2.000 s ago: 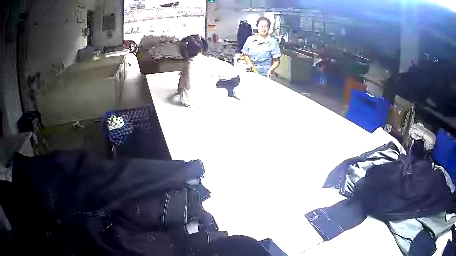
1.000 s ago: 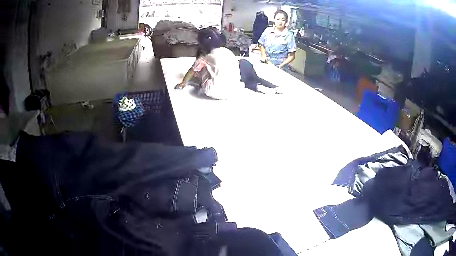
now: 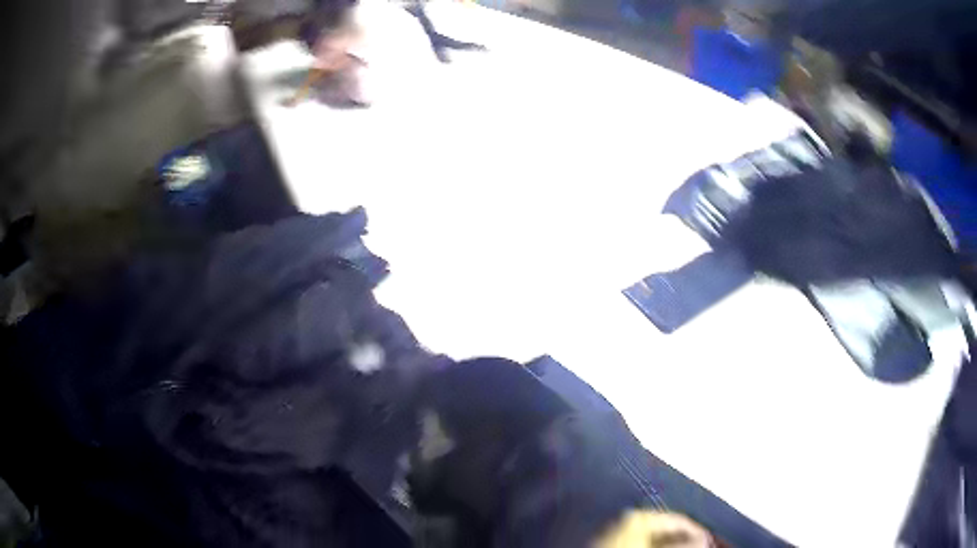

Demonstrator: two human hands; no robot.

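Dark denim garments (image 3: 246, 364) lie heaped across the left and lower front, blurred, with a few pale marks on them. A dark denim piece with a pale stitched edge (image 3: 664, 482) runs along the table's near edge. A blurred, yellowish shape at the bottom edge looks like part of my right hand (image 3: 656, 531). It is cut off by the frame, so its fingers and anything in them are hidden. My left hand is not in view.
A second denim garment (image 3: 846, 219) lies on the right of the white table (image 3: 514, 193), its cuff (image 3: 670, 294) pointing left. A small child (image 3: 337, 64) is on the table's far end. Blue crates (image 3: 734, 59) stand beyond the right side. A dark basket (image 3: 241, 177) is at left.
The view has tilted down and blurred, so the table and garments sit higher in the frame. The yellowish shape has appeared at the bottom edge. The person at the far end is out of view.
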